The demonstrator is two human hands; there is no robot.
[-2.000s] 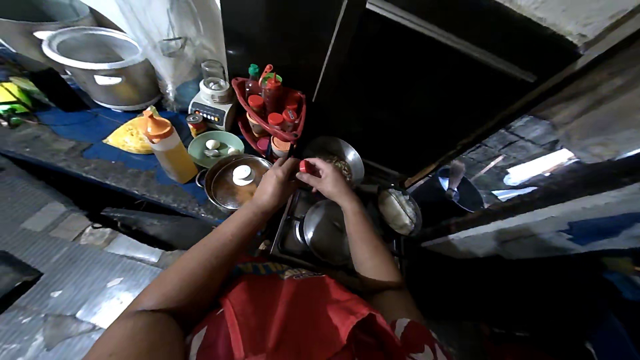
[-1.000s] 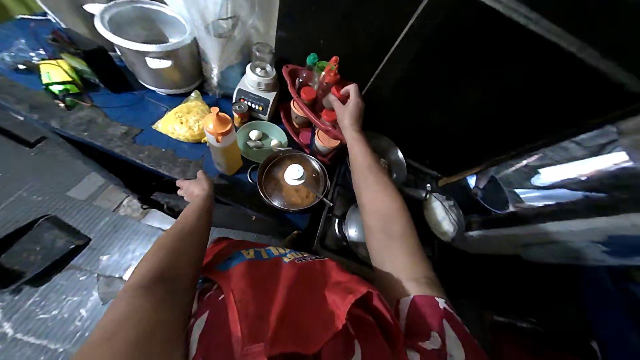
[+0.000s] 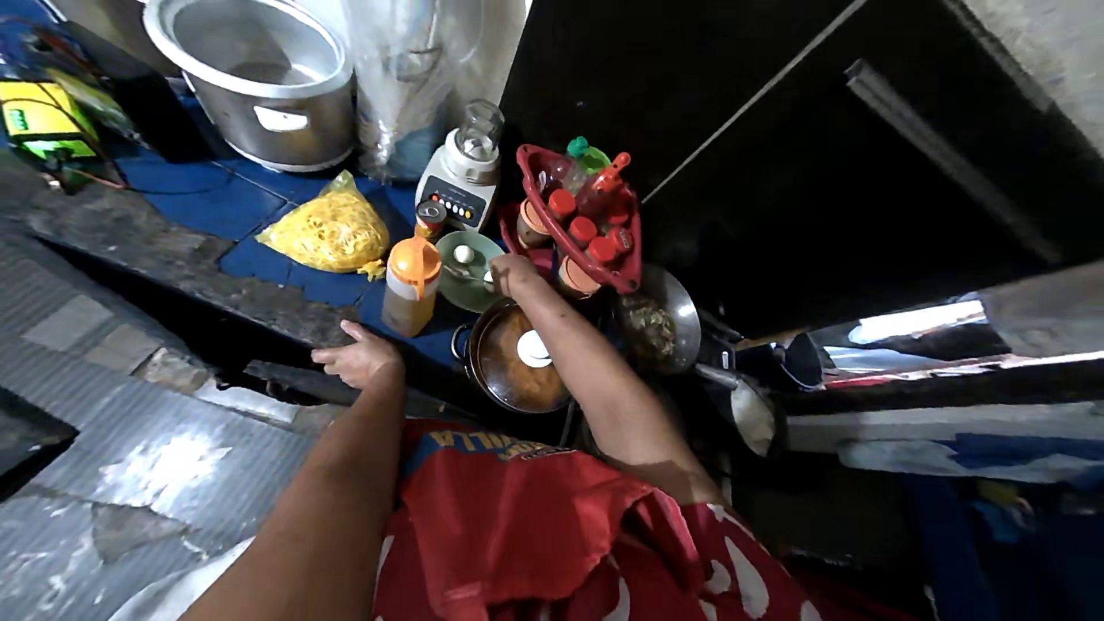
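My right hand [image 3: 515,276] reaches over the right edge of a green plate [image 3: 468,297] that holds a white egg [image 3: 464,254] and a utensil; its fingertips are partly hidden, beside another white piece. My left hand [image 3: 358,355] is empty with fingers apart, above the counter's front edge. A glass-lidded pot [image 3: 498,358] with a white knob stands below the plate, partly behind my right forearm. Left of the plate are a squeeze-type bottle with an orange cap [image 3: 410,289] and an opened can [image 3: 430,217]. A red plastic basket [image 3: 634,250] holds several red-capped bottles.
A blender base [image 3: 457,185] stands behind the can. A bag of yellow noodles [image 3: 332,228] and a large metal pot [image 3: 276,129] are farther left on the blue tiles [image 3: 203,198]. A wok with food [image 3: 681,302] sits to the right, near a small pan [image 3: 753,418].
My right hand has left the red basket and come down to the green plate. Two seconds ago both hands were together above the stove, at a red-capped item. The left hand stays apart on the left.
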